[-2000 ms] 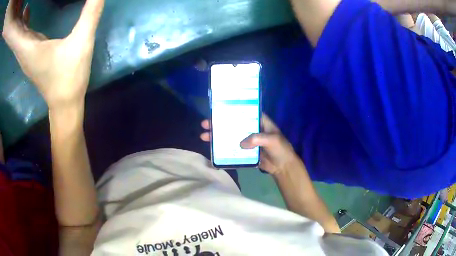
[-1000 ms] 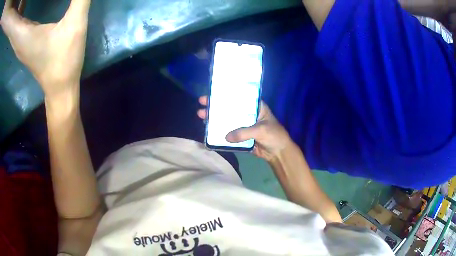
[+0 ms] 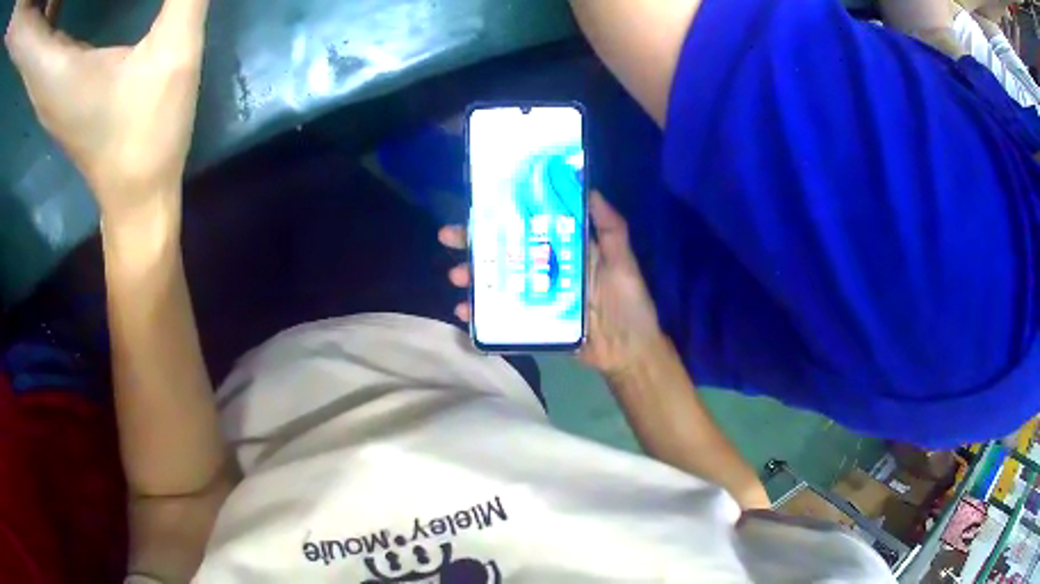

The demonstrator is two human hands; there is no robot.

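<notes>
A smartphone [image 3: 527, 228] with a bright white and blue screen is upright in the middle of the view, above my lap. My right hand [image 3: 616, 285] holds it from behind and the right side, and its fingertips show past the left edge. The thumb is off the screen. My left hand [image 3: 108, 97] is over the green bench at the upper left, with thumb and fingers apart. The top edge cuts off its fingertips, so what it may hold is hidden.
The green bench edge [image 3: 331, 57] curves across the top left. A person in a blue shirt [image 3: 844, 217] sits close on the right, with a bare arm towards the bench. Red clothing [image 3: 51, 491] shows at lower left. Cartons [image 3: 884, 496] and shelves stand at lower right.
The phone has shifted slightly left, and its screen has changed from mostly white to a blue picture. My right thumb has left the screen. The neighbour's blue sleeve and arm have moved left.
</notes>
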